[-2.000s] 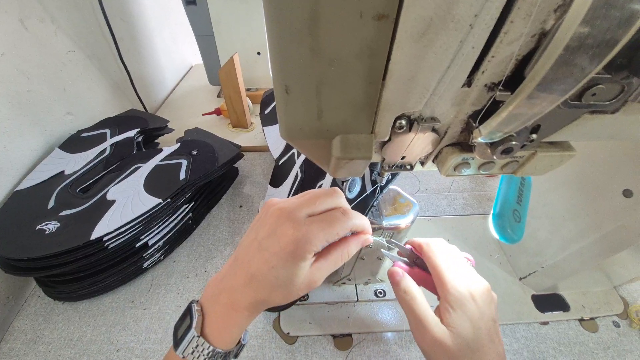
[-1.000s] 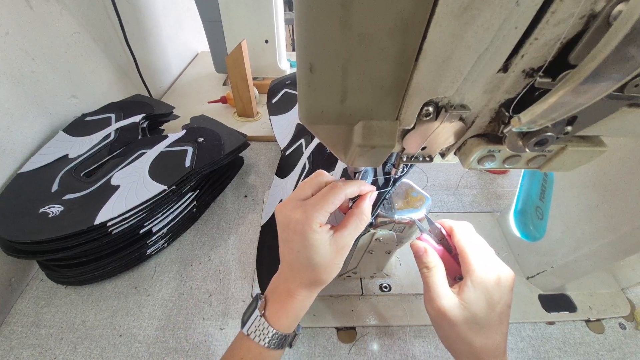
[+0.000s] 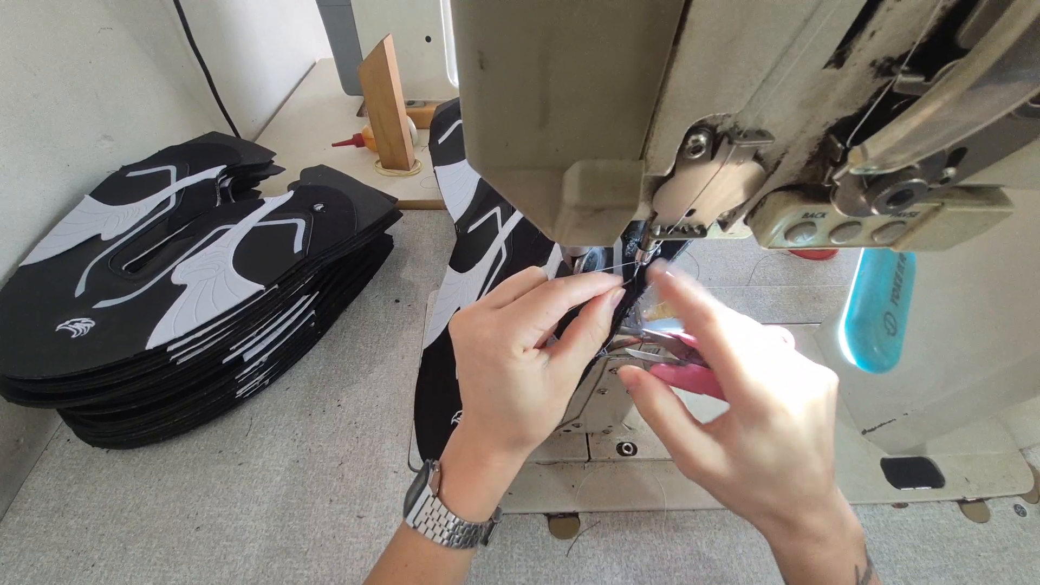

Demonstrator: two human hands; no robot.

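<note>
My left hand [image 3: 536, 349] pinches a thin thread [image 3: 621, 266] just left of the needle area of an industrial sewing machine [image 3: 569, 106]. In my right hand [image 3: 739, 390] are pink-handled thread snips [image 3: 686, 378], blades pointing left below the needle. The right index finger, blurred, reaches up beside the needle bar [image 3: 646, 248]. A black and white shoe upper [image 3: 479, 244] lies behind my left hand and under the machine head, partly hidden by both. Whether the thread passes through the needle's eye is too small to tell.
A tall stack of black and white shoe uppers [image 3: 203, 284] stands at the left. Behind it are a wooden block [image 3: 386, 106] and a small bottle with a red tip [image 3: 349, 140]. The machine's button panel [image 3: 886, 219] and a blue translucent piece [image 3: 880, 309] are at the right.
My right hand has moved up from below, and its index finger now reaches the needle area. My left hand has stayed close to the needle during the last second.
</note>
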